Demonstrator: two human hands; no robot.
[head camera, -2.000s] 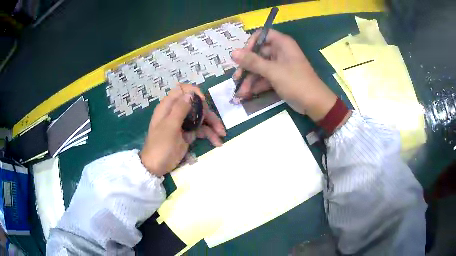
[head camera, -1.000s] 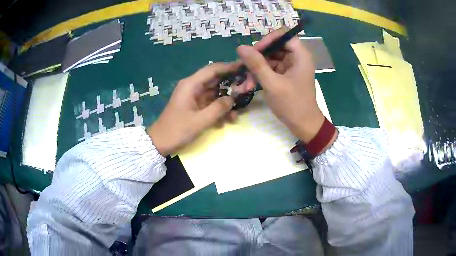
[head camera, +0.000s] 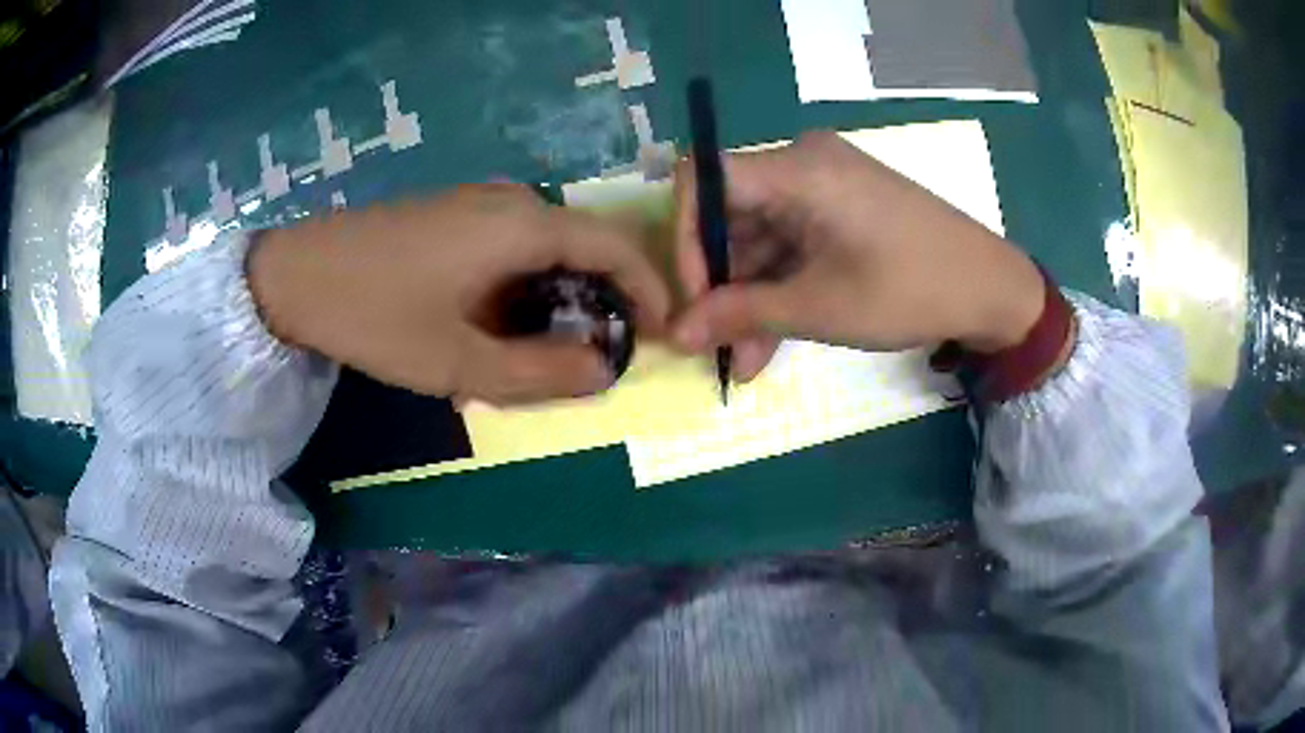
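Observation:
My left hand (head camera: 472, 294) holds a round black module (head camera: 580, 315) with small light details, its face turned up. My right hand (head camera: 802, 251) holds black tweezers (head camera: 706, 172) like a pen, with the tip (head camera: 724, 387) pointing down over a white sheet (head camera: 830, 390). The tip is to the right of the module and apart from it. Whether the tip holds a piece cannot be told. Yellow release paper (head camera: 551, 430) lies under both hands. A black adhesive sheet (head camera: 387, 430) lies by my left wrist, partly hidden.
Grey T-shaped adhesive pieces (head camera: 332, 143) stand in a row on the green mat at upper left, with more (head camera: 624, 65) at top centre. A grey adhesive sheet (head camera: 945, 50) is at top right. Yellow paper (head camera: 1181, 215) lies at far right, a pale sheet (head camera: 57, 258) at far left.
The view has shifted, and the grey-white die-cut sheet has left it. My hands have moved apart. The tweezers have swung upright, away from the module, with the tip now over the white sheet.

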